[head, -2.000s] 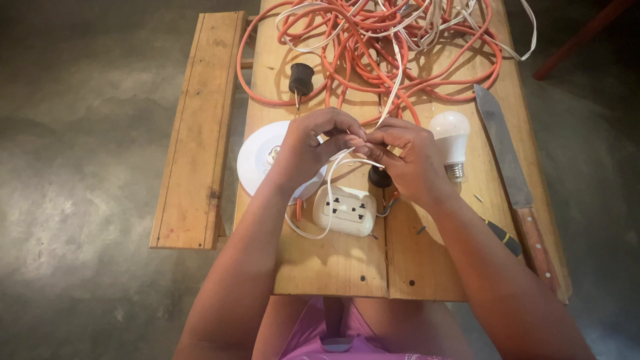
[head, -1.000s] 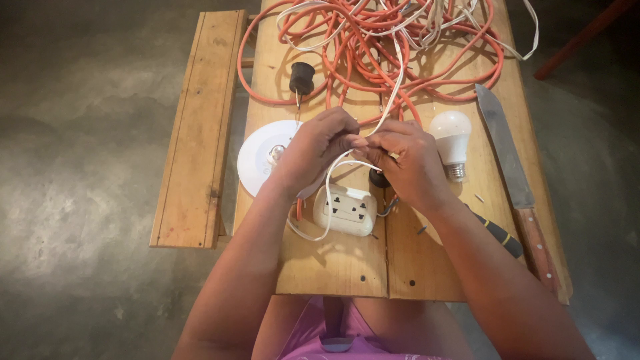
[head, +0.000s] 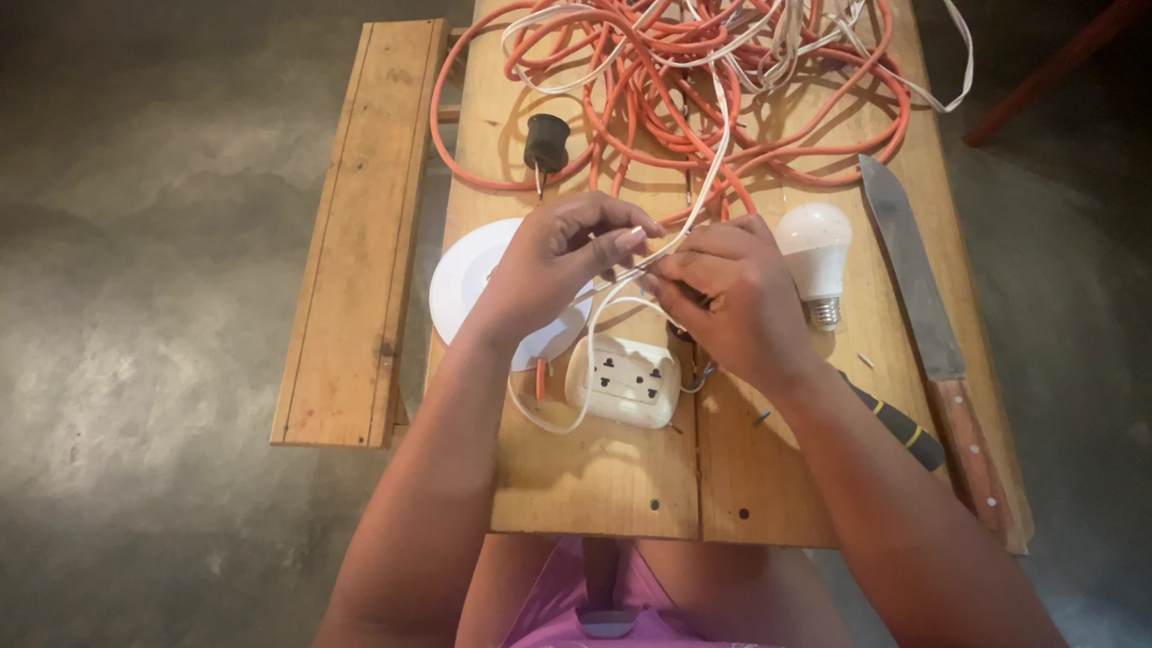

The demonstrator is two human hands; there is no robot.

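Observation:
A white two-core electrical cable (head: 711,175) runs down from the heap to my hands above the table's middle. My right hand (head: 733,297) pinches it between thumb and fingers. My left hand (head: 576,261) is beside the cable, thumb and fingertips a little apart; whether it touches the strands is unclear. One white strand loops down past a white socket outlet (head: 623,382) below my hands. Partly under my left hand lies a white round lamp base (head: 468,279). A dark round part shows just below my right hand, mostly hidden.
Orange cable (head: 630,108) lies tangled with white cable across the far table. A black plug (head: 546,144) stands left. To the right are an LED bulb (head: 814,256), a large knife (head: 913,270) and a black-and-yellow handle (head: 895,421). A wooden bench (head: 360,234) stands left.
My left hand's fingers have parted from the close pinch beside my right hand and moved slightly left. The right hand stays at the white cable.

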